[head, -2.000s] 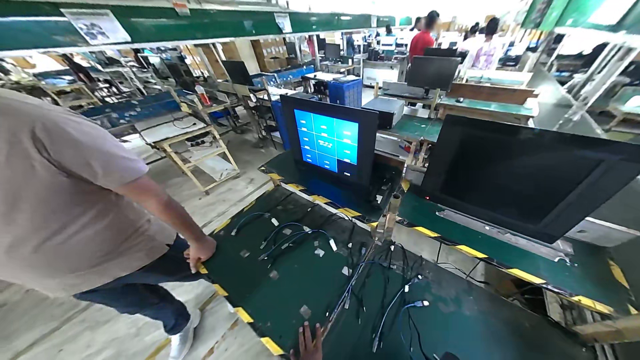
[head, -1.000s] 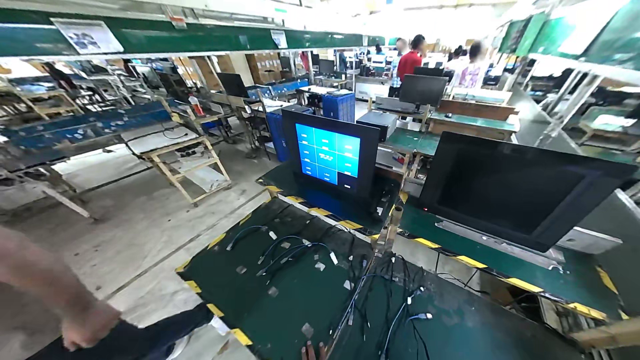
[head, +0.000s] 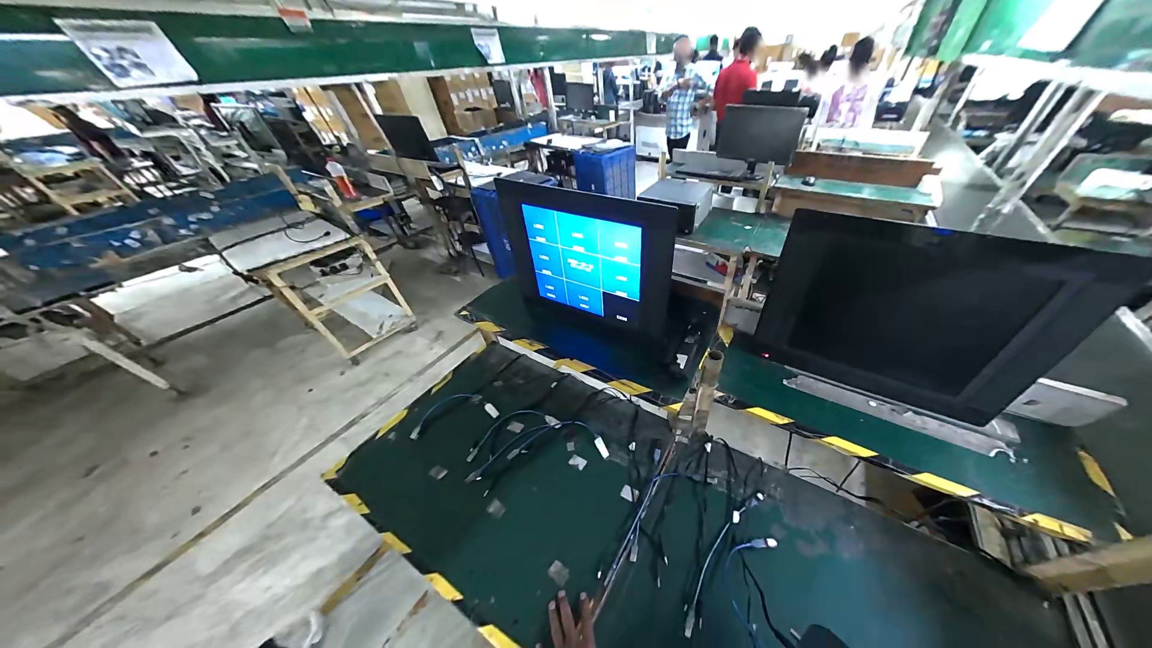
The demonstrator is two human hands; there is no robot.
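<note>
At the bottom middle, the fingers of my left hand (head: 571, 623) reach in from the edge, spread apart over the green bench top (head: 513, 549). They hold nothing that shows, and the rest of that hand is cut off. A small clear piece (head: 558, 572) lies just beyond the fingertips. My right hand is out of view. Blue cables (head: 517, 441) with pale plugs lie in loose curves farther up the bench. To the right of the hand, black and blue cables (head: 711, 549) run down the surface, one ending in a pale plug (head: 765, 543).
Beyond the bench stand a lit display (head: 580, 261) with blue tiles and a larger dark display (head: 918, 315). A short post (head: 706, 387) rises between them. Yellow-black tape (head: 396, 543) marks the bench edge. Several people (head: 738, 76) stand far back. A wooden frame (head: 342, 297) stands left.
The person standing at the left, with a hand at the bench edge, has moved away leftward and out of view. My left hand stays low at the bench.
</note>
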